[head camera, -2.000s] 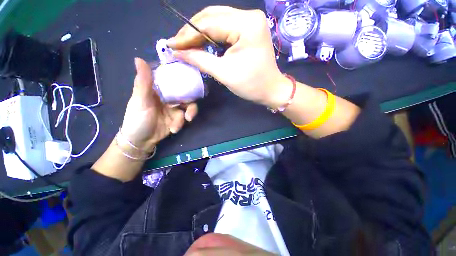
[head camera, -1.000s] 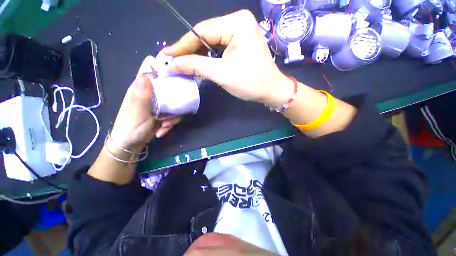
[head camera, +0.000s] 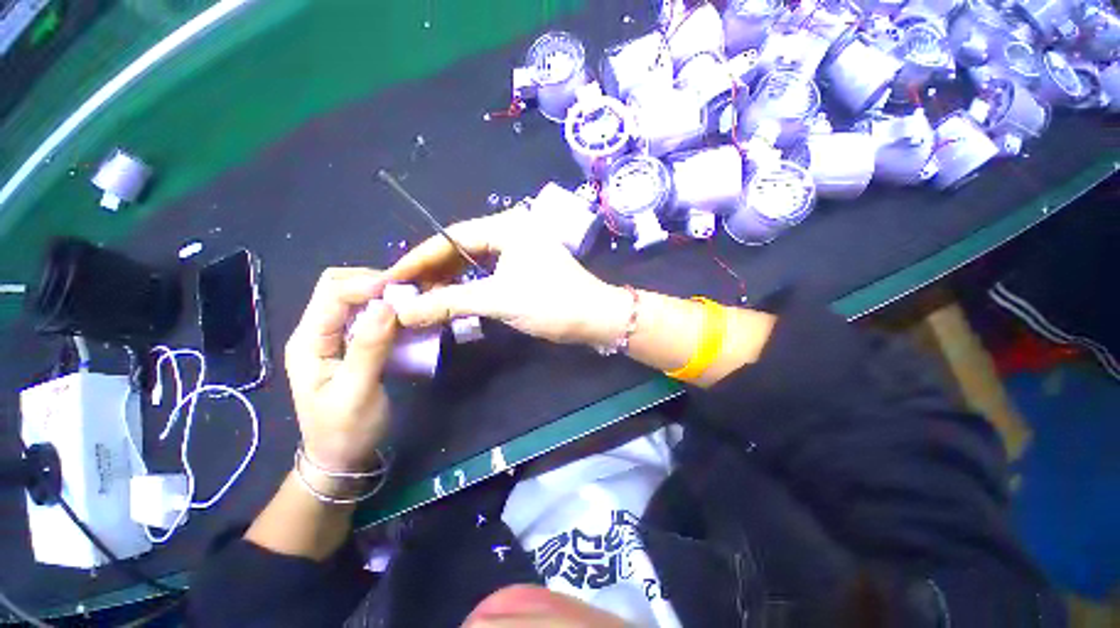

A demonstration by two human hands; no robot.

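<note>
A lavender housing point(head camera: 415, 352) is held near the middle of the mat, mostly covered by my fingers. My left hand point(head camera: 340, 362) is closed around it from the left. My right hand point(head camera: 497, 280) pinches at the pale side neck point(head camera: 400, 297) at the top of the housing. A thin dark rod, perhaps tweezers point(head camera: 424, 215), sticks out up and left from my right hand. A small pale piece point(head camera: 467, 328) shows just below my right fingers. What my fingertips pinch is too small to tell.
A pile of lavender housings point(head camera: 841, 162) with red wires lies at upper right. A single housing point(head camera: 122, 178) stands at upper left. At left are a black cylinder point(head camera: 105, 291), a phone point(head camera: 232, 319), a white cable point(head camera: 252, 423) and a white box point(head camera: 84, 472). Tiny bits lie beyond my hands.
The view has shifted, showing more of the far mat and the pile. My left fingers now wrap over the housing near the neck, hiding more of it.
</note>
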